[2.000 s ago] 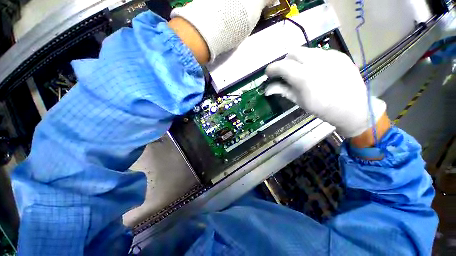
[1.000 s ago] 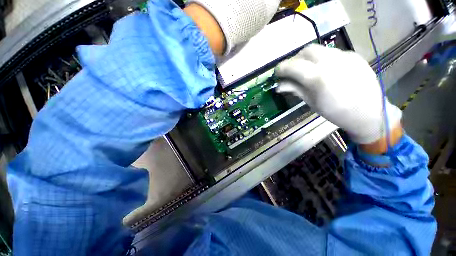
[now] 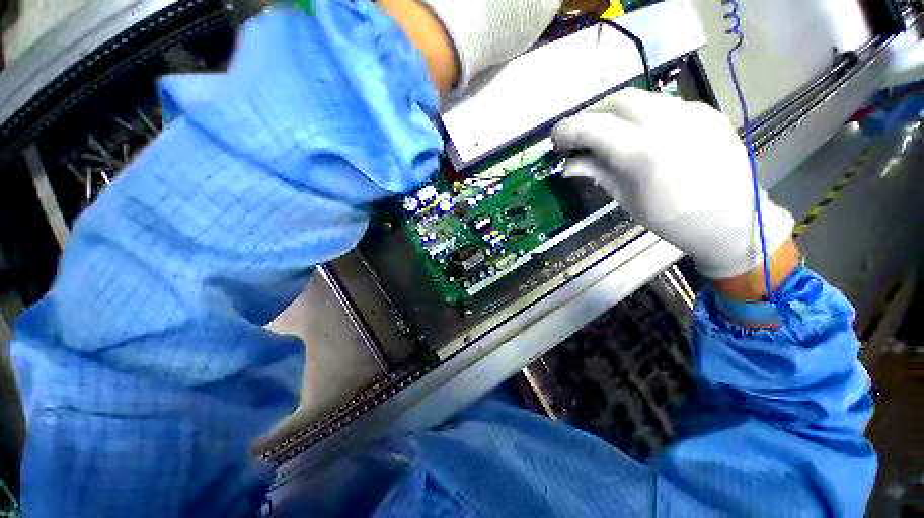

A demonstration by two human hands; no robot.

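Observation:
A green circuit board (image 3: 496, 228) sits in a dark carrier (image 3: 405, 304) on the conveyor. A long white-silver heatsink (image 3: 578, 81) crosses it, with a thin black line looped over its far part. My left hand (image 3: 502, 30), in a white knit glove, is over the far side of the heatsink, cut off by the top edge; its fingers are hidden. My right hand (image 3: 669, 177), gloved in white, is over the right part of the board, fingertips bent together at the heatsink's near edge. Whether they hold anything is too unclear to tell.
The silver conveyor rail (image 3: 507, 339) runs along the carrier's near side. A blue coiled cord (image 3: 747, 121) hangs by my right wrist. Thin metal pins (image 3: 96, 162) lie in a dark area at the left. Dark parts (image 3: 618, 369) lie below the rail. Yellow-black floor tape (image 3: 833, 192) shows at the right.
The board and carrier have shifted slightly right in the picture. My left hand has moved up and right, further out of the picture. My right hand has shifted slightly right, still at the heatsink's near edge.

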